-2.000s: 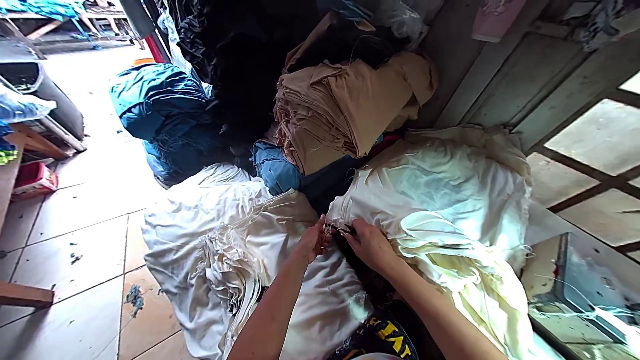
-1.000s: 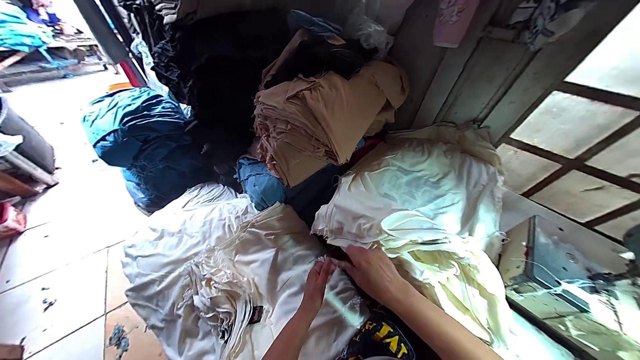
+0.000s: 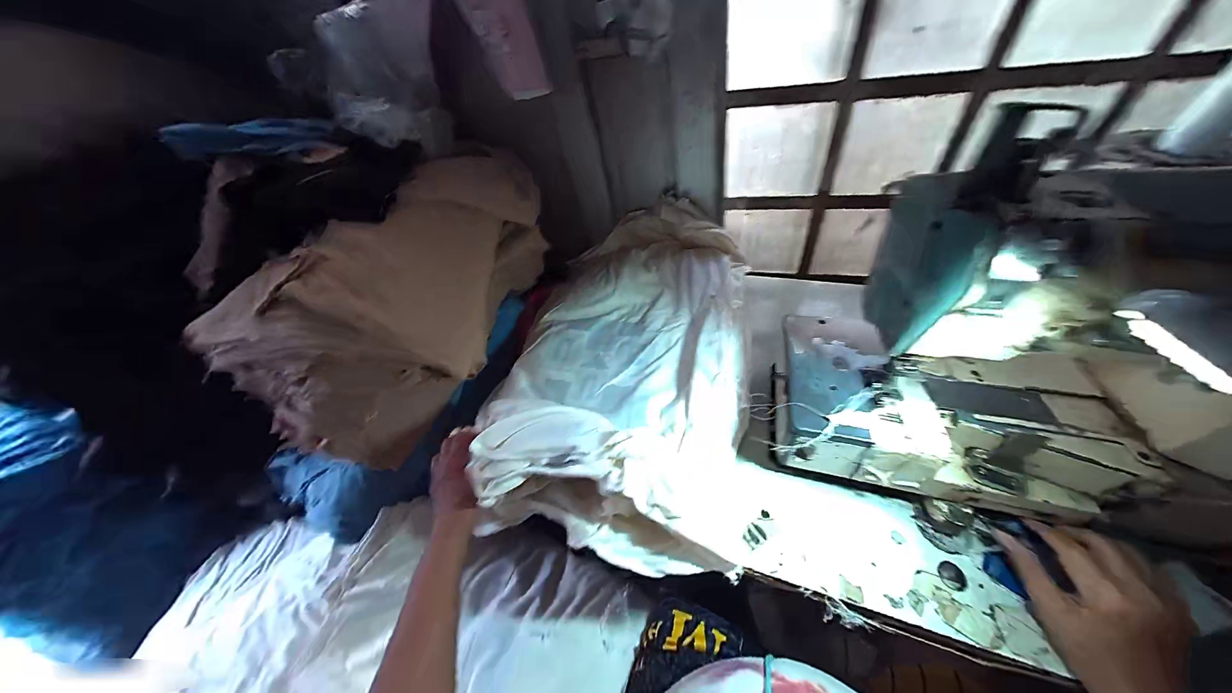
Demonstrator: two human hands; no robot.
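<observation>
My left hand (image 3: 454, 472) touches the left edge of a pile of white fabric (image 3: 626, 356); its fingertips are partly hidden, so its grip is unclear. At the lower right, my right hand (image 3: 1097, 587) is on a small dark-blue object (image 3: 1006, 568) at the sewing table (image 3: 847, 539); the fingers cover much of it, and whether it is gripped cannot be told. Behind the table's front edge stands an industrial sewing machine (image 3: 929, 250) with a lit needle area and loose threads. More white fabric (image 3: 539, 616) spreads below my left forearm.
Folded tan fabric (image 3: 385, 289) is heaped at the left, with blue cloth (image 3: 337, 491) under it and dark and blue fabric farther left. A clear plastic bag (image 3: 375, 67) hangs above. A barred window (image 3: 799, 144) stands behind the machine.
The view has swung right, bringing the sewing machine into sight. My hands, close together on the white fabric before, are now far apart; the right one has moved to the sewing table.
</observation>
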